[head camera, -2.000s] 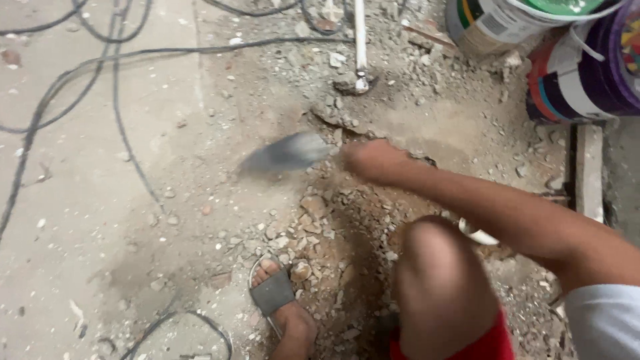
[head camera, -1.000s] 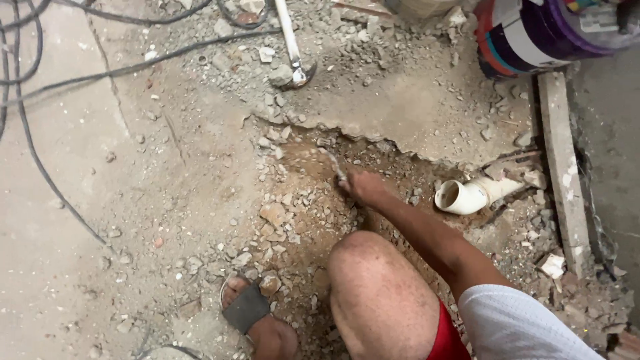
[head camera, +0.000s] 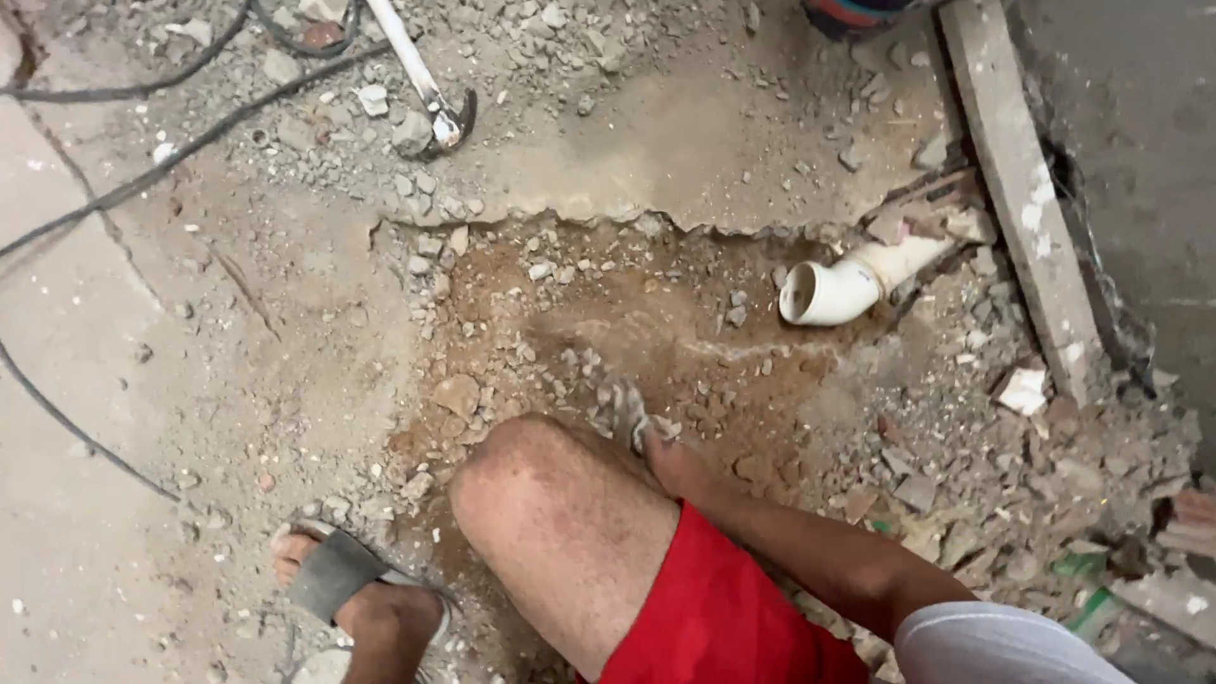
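My right hand (head camera: 673, 464) is low in a shallow broken-out trench, beside my bent knee, which partly hides it. It is closed around a trowel; the blade (head camera: 622, 413) is blurred and carries grey rubble, its outline hard to make out. Around it lie brown soil (head camera: 608, 304) and small broken stones. A white plastic pipe elbow (head camera: 831, 293) lies at the trench's right end, its open mouth facing left. Above the trench's jagged concrete edge (head camera: 570, 220), a claw hammer (head camera: 445, 123) with a pale handle rests on rubble. My left hand is out of view.
Dark cables (head camera: 190, 157) cross the floor at the left. A long straight beam (head camera: 1031, 204) runs along the right beside the wall. Loose debris (head camera: 997, 494) covers the lower right. The base of a bucket (head camera: 850, 14) shows at the top. My sandalled foot (head camera: 337, 579) stands at lower left.
My right hand has moved down beside the knee, and rubble now shows on the trowel. The blade was swung out over the floor to the left in the earliest frame. The view has come nearer the trench.
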